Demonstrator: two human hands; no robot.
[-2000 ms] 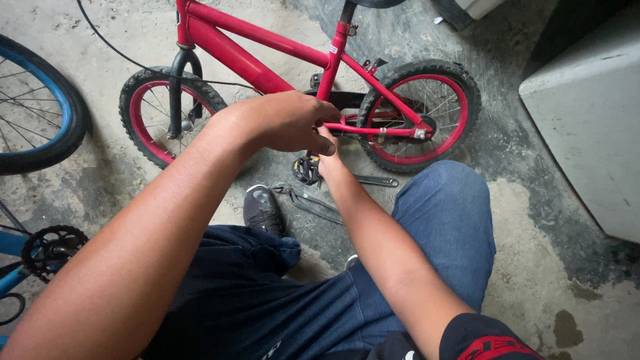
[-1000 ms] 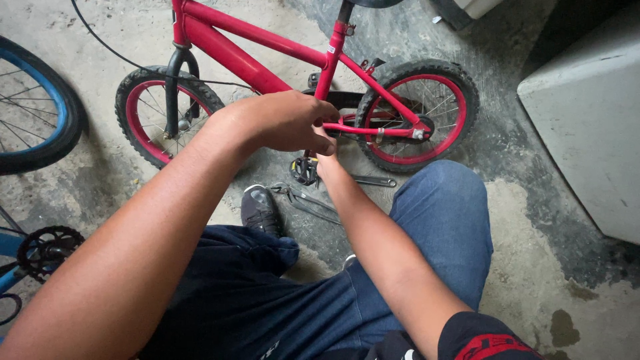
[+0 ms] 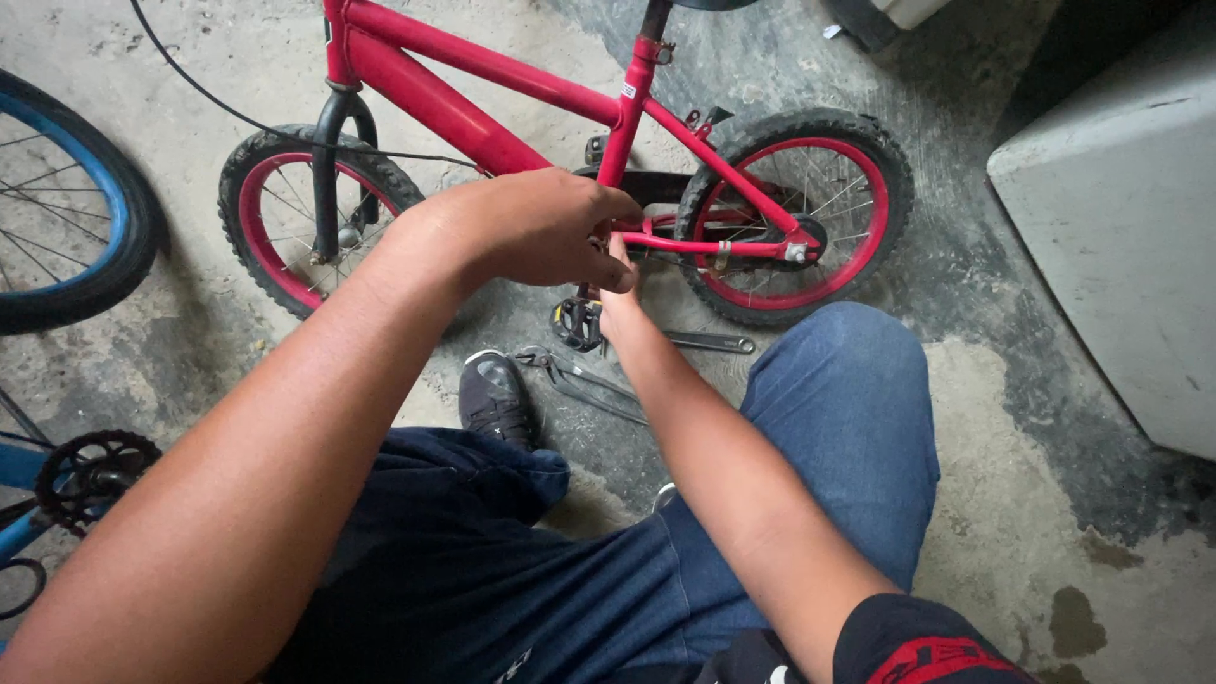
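A small red bicycle [image 3: 432,104] stands upright in front of me, its front wheel at the left. My left hand [image 3: 546,228] reaches from the left to the crank area under the seat tube, palm down with the fingers bent. Below it, my right hand [image 3: 619,275] is at the same spot, mostly hidden behind the left fingers. What either hand touches or grips there cannot be seen. A black pedal [image 3: 577,323] hangs just below the hands. On the floor nearby lie a wrench [image 3: 712,341] and a pair of pliers [image 3: 594,385], partly covered by my right forearm.
Part of a blue bicycle is at the left, with its wheel [image 3: 133,209] and a chainring [image 3: 95,475]. A grey-white box-like object [image 3: 1121,209] stands at the right. My shoe [image 3: 496,399] and bent knee are close to the tools.
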